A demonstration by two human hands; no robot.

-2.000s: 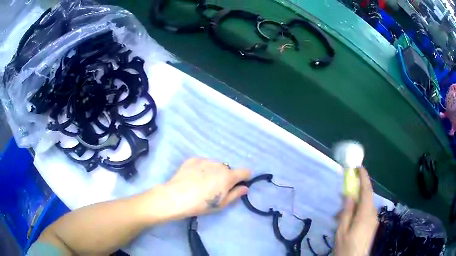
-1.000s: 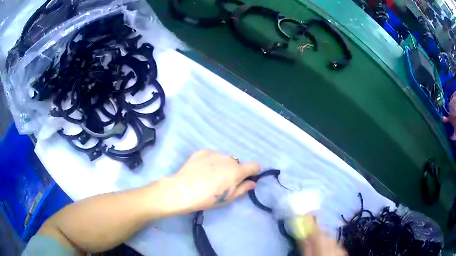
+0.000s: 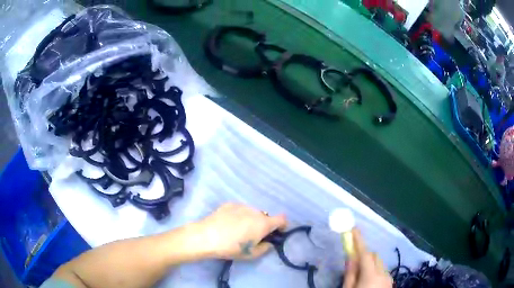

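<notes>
My left hand [image 3: 242,229] is bare and grips the stem of a black yoke [image 3: 290,260] lying on the white foam sheet [image 3: 248,163]. The yoke's open side faces right, and a hair-thin wire shows near its upper tip. My right hand [image 3: 366,269] holds a mallet [image 3: 341,220] with a white head and yellow handle, raised just right of the yoke. Part of a black headband [image 3: 224,274] shows at the bottom edge, below my left hand. Another black curved piece [image 3: 311,277] is cut off by the bottom edge.
Loose yokes [image 3: 160,194] lie heaped at left by a clear plastic bag [image 3: 93,28]. A blue bin [image 3: 34,225] is below. Headband assemblies [image 3: 239,50] lie on the green belt [image 3: 338,146]. Thin black pieces [image 3: 428,277] are piled at lower right. A person's pink sleeve [image 3: 507,152] shows at right.
The mallet came down from the right over the yoke and is now lifted clear of its right side. My left hand keeps its grip. The whole view has shifted, so the bench sits lower.
</notes>
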